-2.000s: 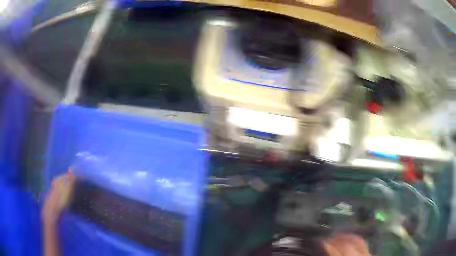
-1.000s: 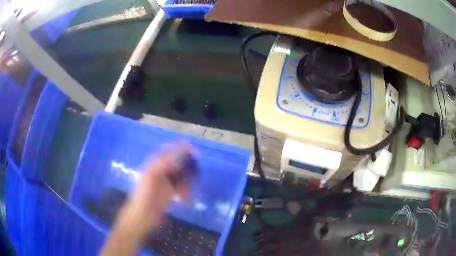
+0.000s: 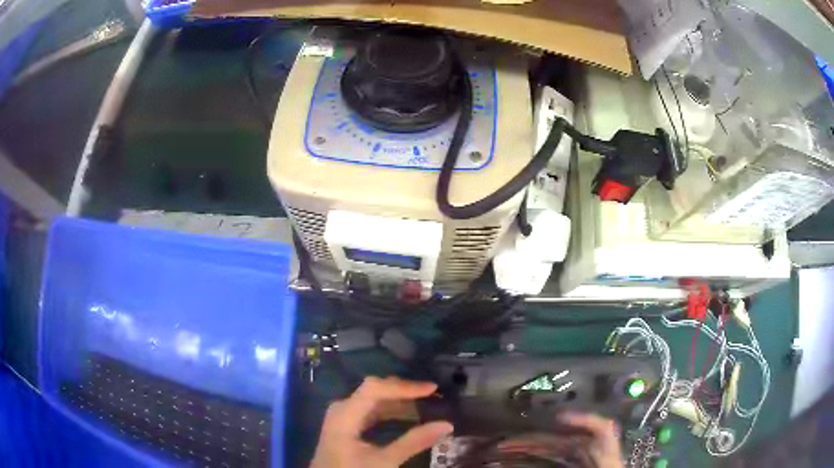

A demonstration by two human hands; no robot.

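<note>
My left hand (image 3: pixel 379 428) is at the bottom centre, thumb and fingers on either side of a small black power adapter (image 3: pixel 435 409), whose edges blend into the dark fixture. The long dark test fixture (image 3: pixel 594 377) has a lit green light and a small green circuit board on top. A pale socket plate (image 3: pixel 445 452) shows below the fingertips. My right hand (image 3: pixel 596 437) is at the fixture's front edge, blurred and partly cut off; its grip is unclear. Reddish-brown blurred shapes lie between the hands.
The blue bin (image 3: pixel 174 283) at left holds rows of dark units. Behind it is the dark green conveyor (image 3: pixel 197 119). The beige variac (image 3: pixel 302 174), power strip (image 3: pixel 551 178) and cream meter (image 3: pixel 608 242) stand behind the fixture. Coiled white and red leads (image 3: pixel 722 366) lie at right.
My left hand has moved from over the blue bin to the fixture's left end. My right hand has come into view. The camera view has turned right.
</note>
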